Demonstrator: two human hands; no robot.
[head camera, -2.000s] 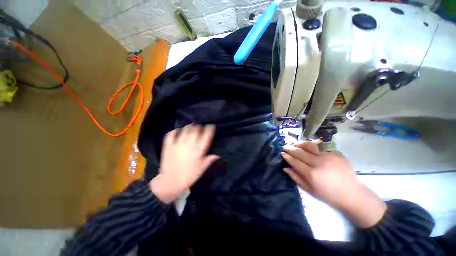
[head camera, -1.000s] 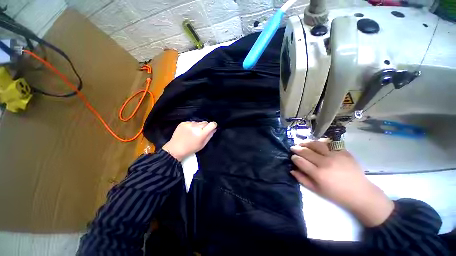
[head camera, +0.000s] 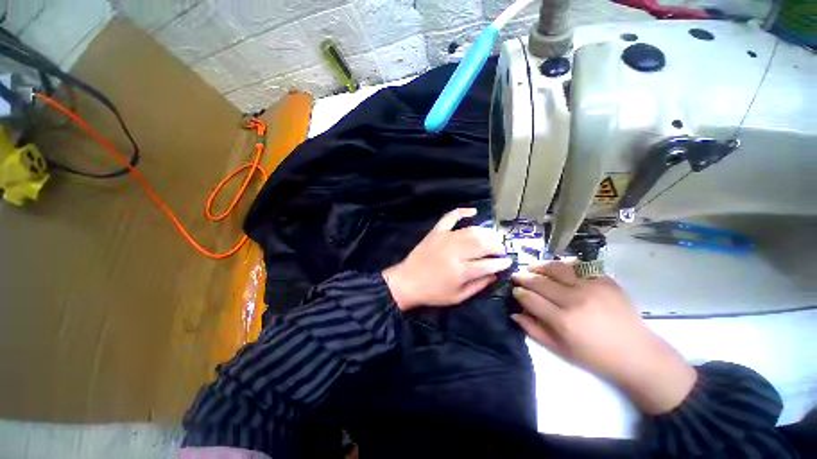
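A large black garment covers the table left of the machine head and runs down towards my lap. Its right edge lies at the lit presser foot of the cream-white sewing machine. My left hand lies on the garment just left of the presser foot, fingertips at the cloth edge. My right hand is just below the presser foot, its fingertips holding the garment edge close to my left fingertips. The needle point and the exact finger grip are hidden or too small to tell.
Blue-handled snips lie on the bed under the machine arm. A light-blue stick hangs left of the head. An orange cord, cardboard sheet and yellow plug are at the left. A small olive-green tool is by the brick-patterned wall.
My left hand has moved right across the garment from its left part to beside the presser foot. My right hand has stayed by the presser foot. The view has shifted slightly.
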